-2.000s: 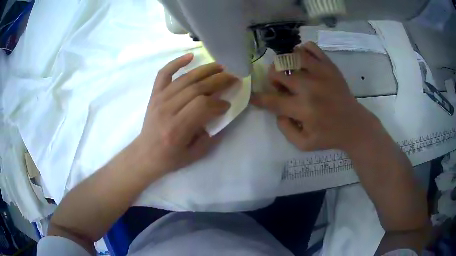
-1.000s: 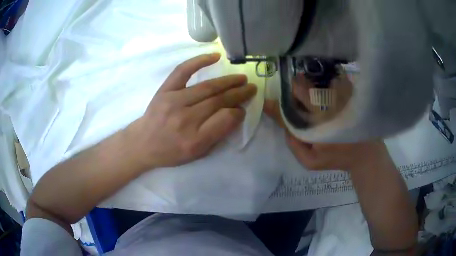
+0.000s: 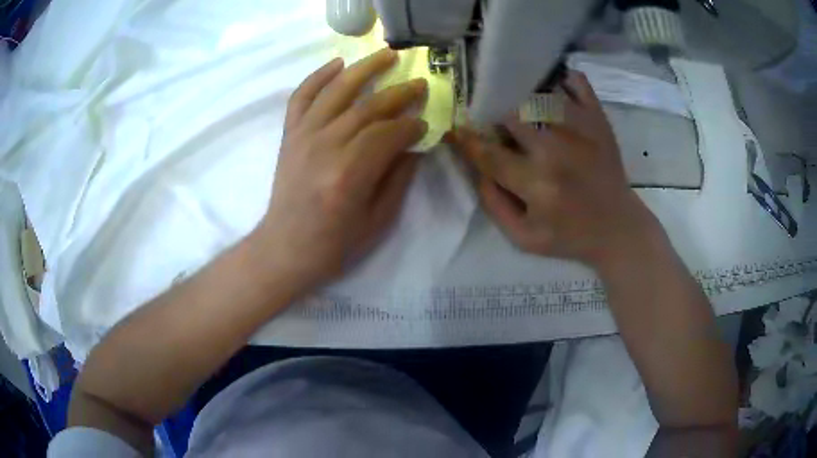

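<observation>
A large white garment panel [image 3: 170, 170] lies over the table at left and under the machine. A narrow strip [image 3: 437, 112] lies on it in the yellow lamp light. My left hand [image 3: 345, 165] rests flat on the panel, fingers spread, fingertips on the strip's left side. My right hand [image 3: 555, 170] is partly behind the sewing machine head [image 3: 528, 54], its fingertips at the cloth right of the strip; whether it holds anything is hidden. The presser foot [image 3: 439, 59] is just beyond the fingertips.
A printed ruler [image 3: 520, 300] runs along the table's front edge. A long white band [image 3: 703, 125] and a slotted metal piece [image 3: 775, 206] lie at right. White scraps [image 3: 784, 358] are below the edge at right. The machine lamp [image 3: 350, 16] is at the top.
The panel and strip have moved up toward the presser foot, uncovering more ruler. Less of the strip shows. Both hands have moved with the cloth. The machine head covers less of my right hand than one second ago.
</observation>
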